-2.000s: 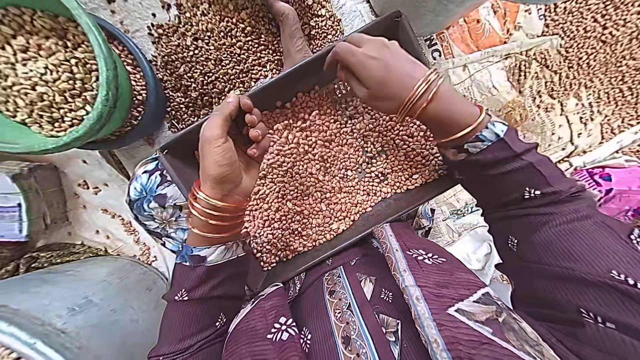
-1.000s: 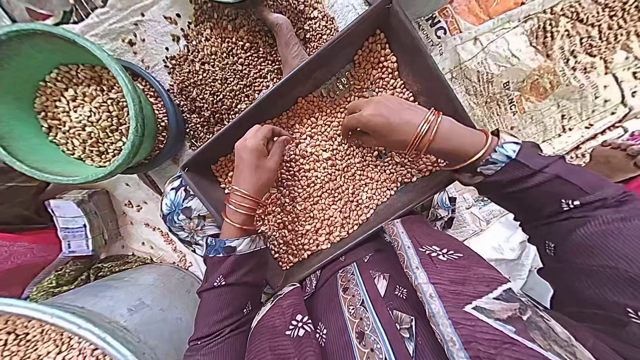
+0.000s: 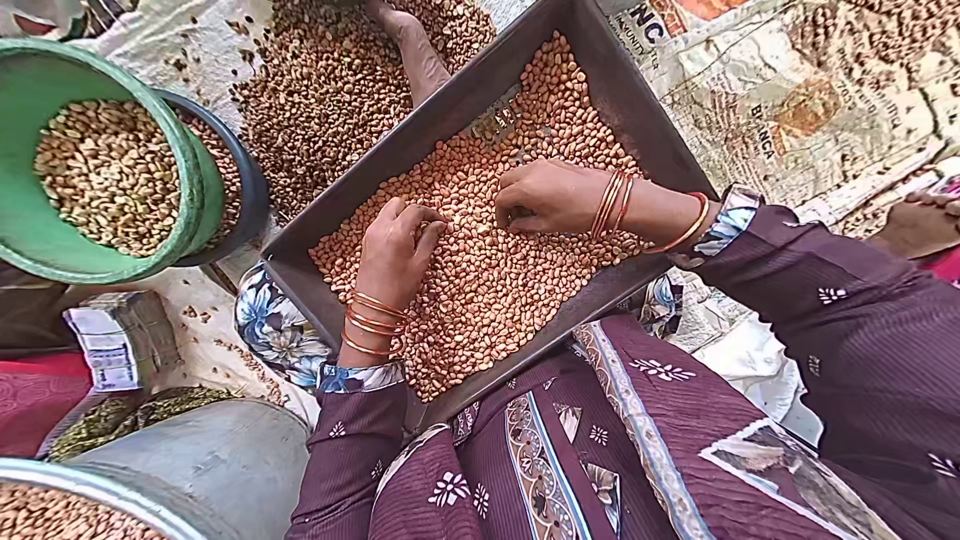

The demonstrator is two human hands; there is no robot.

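Note:
A dark rectangular metal tray (image 3: 652, 139) rests tilted across my lap, with a layer of reddish-brown beans or nuts (image 3: 480, 300) spread in it. On the left side of the tray my left hand (image 3: 397, 244) is over the beans, thumb and forefinger close together; whether a bean is between them cannot be told. My right hand (image 3: 544, 199) lies palm down on the beans near the tray's middle, fingers curled under and their tips hidden. Between the beans, near the tray's far side, part of its floor (image 3: 495, 120) shows.
A green bucket (image 3: 191, 202) of paler beans overlaps a dark blue bucket (image 3: 251, 187) at left. A metal container (image 3: 217, 457) with beans stands lower left. Beyond the tray are a bean heap (image 3: 315, 97) and a bare foot (image 3: 420, 56). Printed sacks (image 3: 720, 97) lie at right.
My left hand, palm up with curled fingers two seconds ago, has turned over and come down to the beans. My right hand has moved from the tray's far edge toward its middle.

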